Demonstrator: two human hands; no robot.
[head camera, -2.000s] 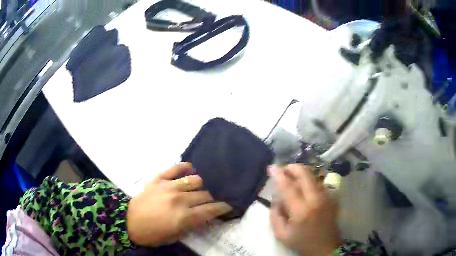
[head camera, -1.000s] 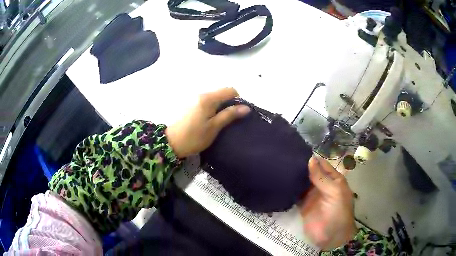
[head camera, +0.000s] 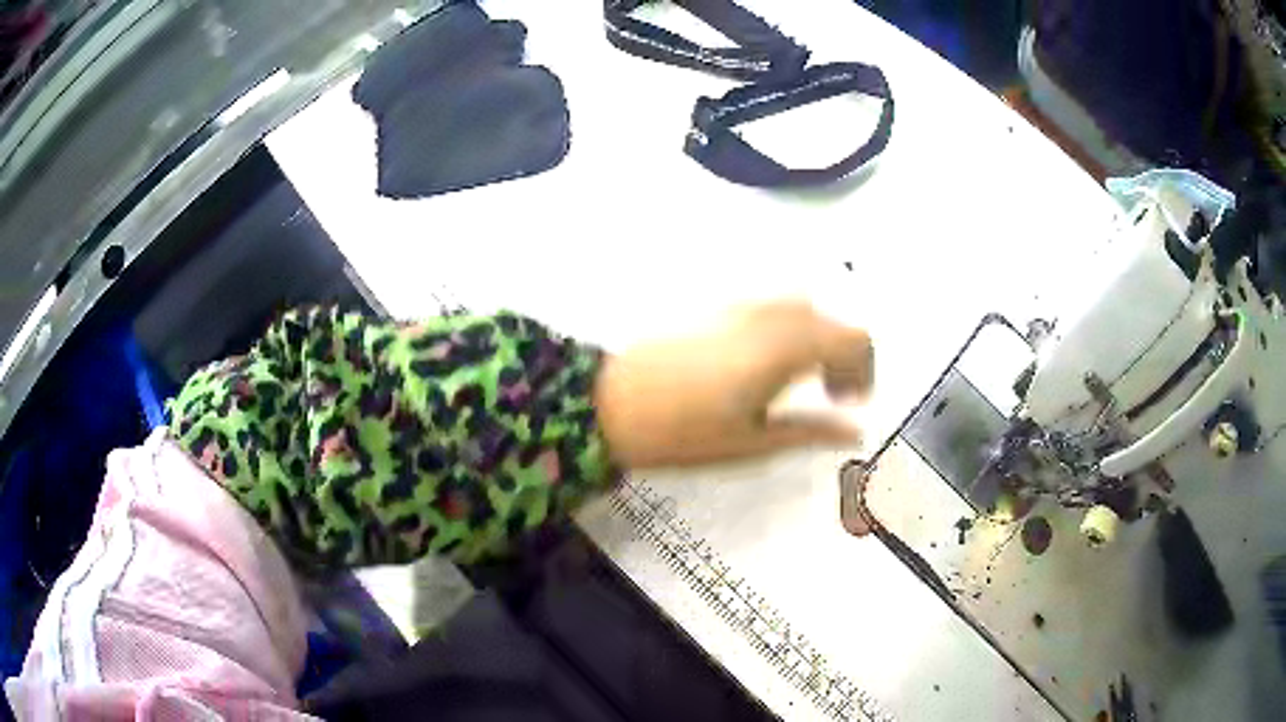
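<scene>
My left hand (head camera: 748, 384) is over the white table, left of the needle plate, blurred, with thumb and fingers apart and nothing seen in it. My right hand is not in view. No fabric panel lies at the needle. Dark fabric panels (head camera: 473, 116) lie in an overlapping pile at the table's far left. Two black zipper bands lie beyond my hand: one loop (head camera: 793, 169) lies in full view, the other (head camera: 694, 54) is cut by the top edge. The shiny needle plate (head camera: 955, 440) is bare on its left part.
The sewing machine head (head camera: 1128, 339) stands at the right, with cream knobs (head camera: 1099, 526) near the needle parts. The white table (head camera: 635, 254) has a printed ruler scale (head camera: 733, 607) along its front edge. A grey metal rail (head camera: 155, 184) runs at the left. Black snips (head camera: 1121, 698) lie at the bottom right.
The dark panel held in both hands a second ago is out of view. My left hand has moved right and opened. My right hand has left the picture. The view has shifted, moving the table things rightward.
</scene>
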